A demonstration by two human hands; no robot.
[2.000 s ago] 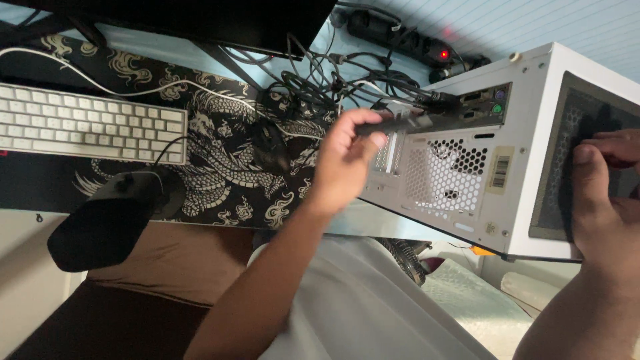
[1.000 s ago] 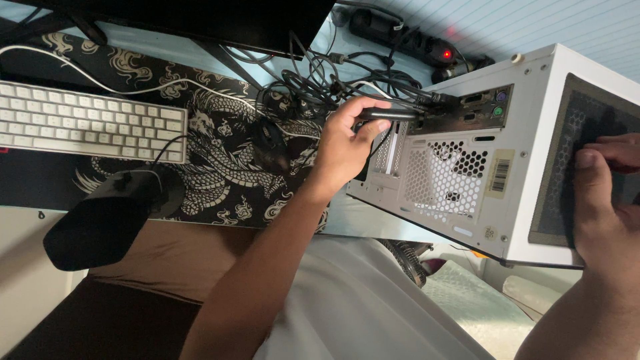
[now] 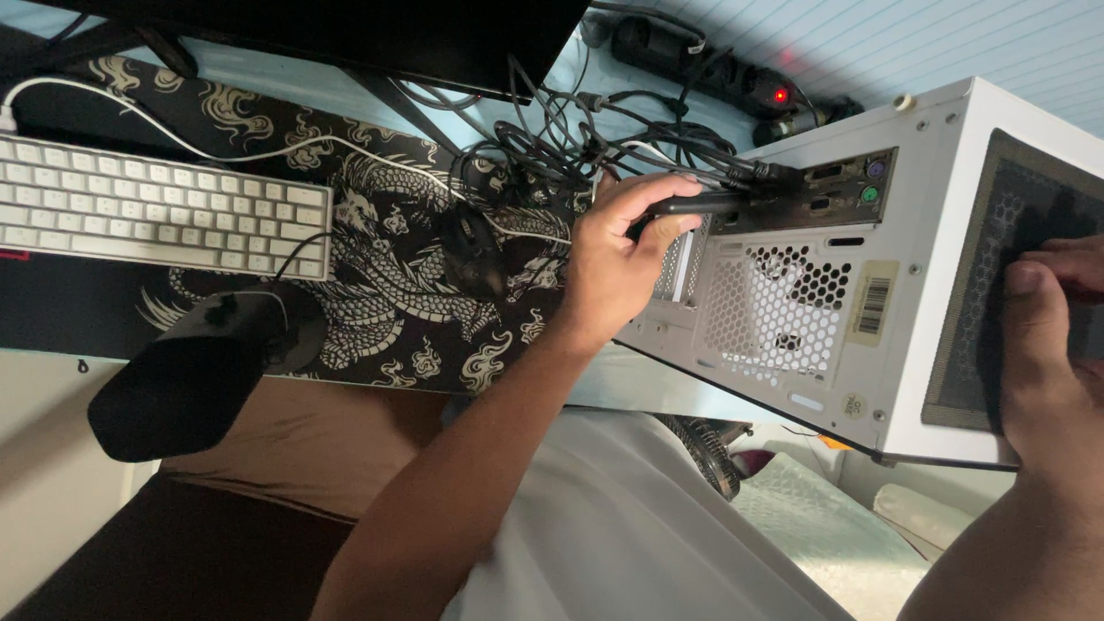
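Observation:
A white computer case (image 3: 936,259) lies at the right, its rear panel towards the middle of the view. My left hand (image 3: 634,233) pinches a slim black device (image 3: 703,203) between thumb and fingers, its far end at the rear port panel (image 3: 849,191); whether it is plugged in I cannot tell. My right hand (image 3: 1048,345) rests on the dark mesh vent (image 3: 975,319) of the case, thumb spread and fingers partly out of view. Black cables (image 3: 569,147) run from the ports to a tangle behind the left hand.
A white keyboard (image 3: 164,207), a black mouse (image 3: 473,250) and a dragon-print desk mat (image 3: 388,285) are on the left. A black object on a round base (image 3: 177,388) stands at the desk's front edge. Behind are a monitor (image 3: 345,34) and a power strip (image 3: 664,47) near a red light.
Against two seconds ago, when it was blurred, the black device in my left hand is steadier and seen more clearly at the ports. My right hand stays on the vent.

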